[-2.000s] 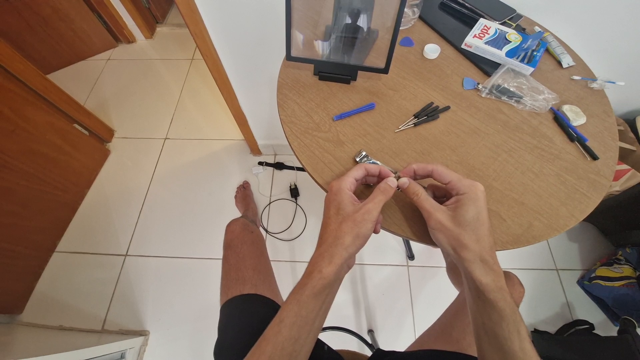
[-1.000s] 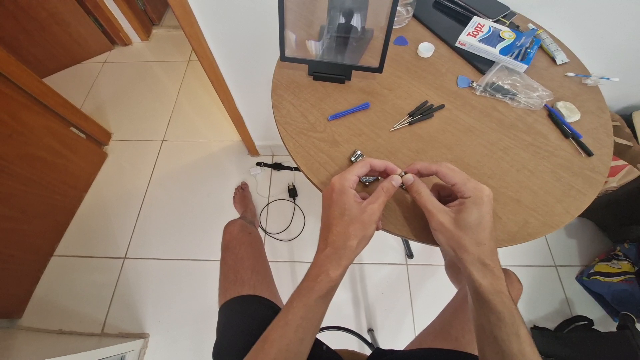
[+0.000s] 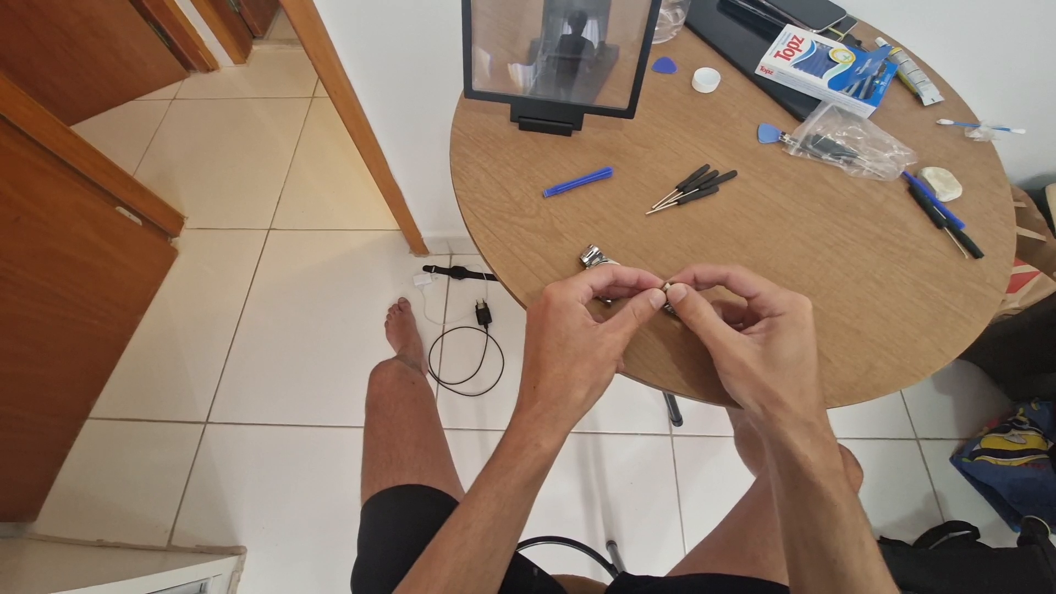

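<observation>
At the near edge of the round wooden table, my left hand [image 3: 582, 338] and my right hand [image 3: 755, 330] meet fingertip to fingertip. Between their thumbs and forefingers is a small metal piece [image 3: 667, 289], mostly hidden by the fingers; it may be part of a metal watch band. A shiny metal object [image 3: 592, 256], which looks like a watch band, lies on the table just beyond my left fingers. Farther off lie several small black-handled screwdrivers [image 3: 691, 188] and a blue plastic pry tool [image 3: 578, 181].
A black-framed screen magnifier [image 3: 561, 66] stands at the far left of the table [image 3: 825, 223]. Toward the back right are a cotton swab box [image 3: 825, 70], a plastic bag [image 3: 854, 144], a tube [image 3: 912, 74] and a white cap [image 3: 705, 79]. A cable [image 3: 466, 388] lies on the floor.
Both hands stay together at the table edge with the small piece between their fingertips. The view has shifted slightly.
</observation>
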